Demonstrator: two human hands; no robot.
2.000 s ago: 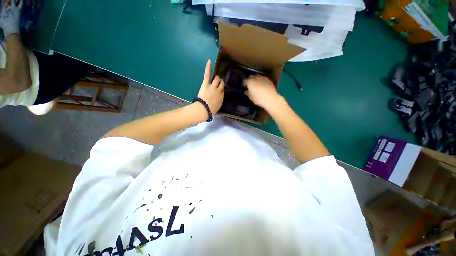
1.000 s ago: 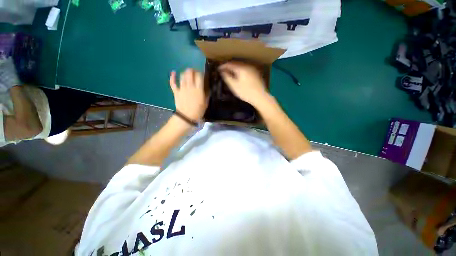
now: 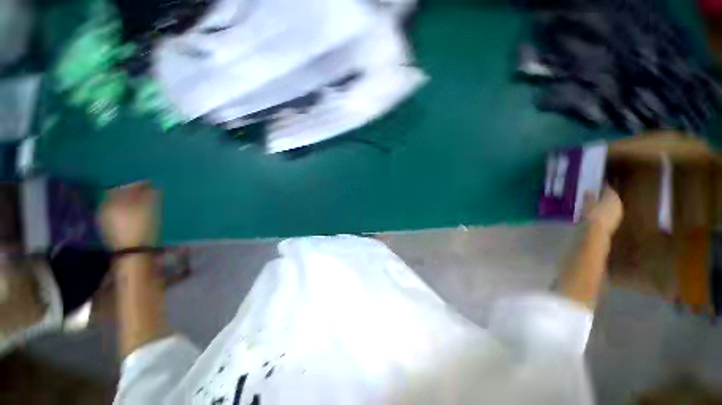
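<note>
The picture is blurred. My right hand (image 3: 603,210) is at the right, gripping the edge of a purple-and-white retail box (image 3: 560,183) with a brown inside, at the front edge of the bench. My left hand (image 3: 131,215) is at the left, beside another purple-and-white box (image 3: 70,213). Blur hides whether its fingers are open or touch that box.
White sheets (image 3: 293,59) with black pieces between them lie at the back of the green bench (image 3: 467,103). Small green packets (image 3: 95,67) are heaped at back left. Black accessories (image 3: 609,67) are piled at back right. Part of a person (image 3: 20,297) shows at the left edge.
The open box has left the centre, and a box now stands beside my left hand. My hands have moved far apart, the right one onto the right-hand box. The view has shifted.
</note>
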